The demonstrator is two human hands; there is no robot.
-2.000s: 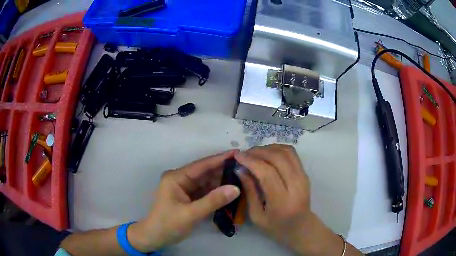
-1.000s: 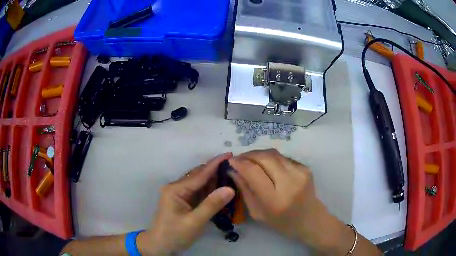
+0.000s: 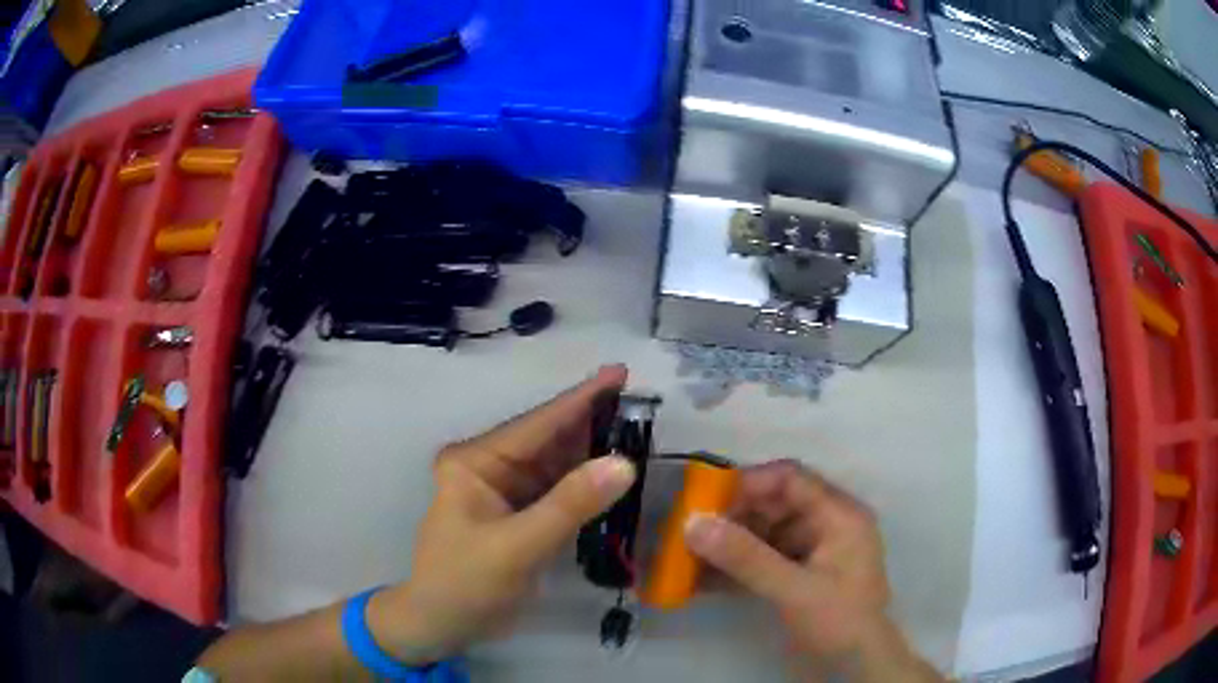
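My left hand (image 3: pixel 514 514) holds a narrow black plastic housing (image 3: pixel 615 534) upright in the picture, its open side showing. A shiny metallic part sits at the housing's far end. My right hand (image 3: pixel 801 547) holds an orange cylindrical battery (image 3: pixel 687 534) just right of the housing, apart from it. A thin dark wire runs from the battery's far end to the housing, and red wire shows near the housing's near end. A small black piece (image 3: pixel 616 626) hangs below the housing.
A pile of black housings (image 3: pixel 401 254) lies at left before a blue bin (image 3: pixel 468 114). The silver feeder (image 3: pixel 801 147) stands ahead, with small clear-grey bits (image 3: pixel 755 372) before it. Red trays flank both sides (image 3: pixel 241 360). A black electric screwdriver (image 3: pixel 1058 414) lies at right.
My right hand has moved right, away from the housing, with the orange battery now held out beside it. The housing's inside is now visible. The view has shifted slightly.
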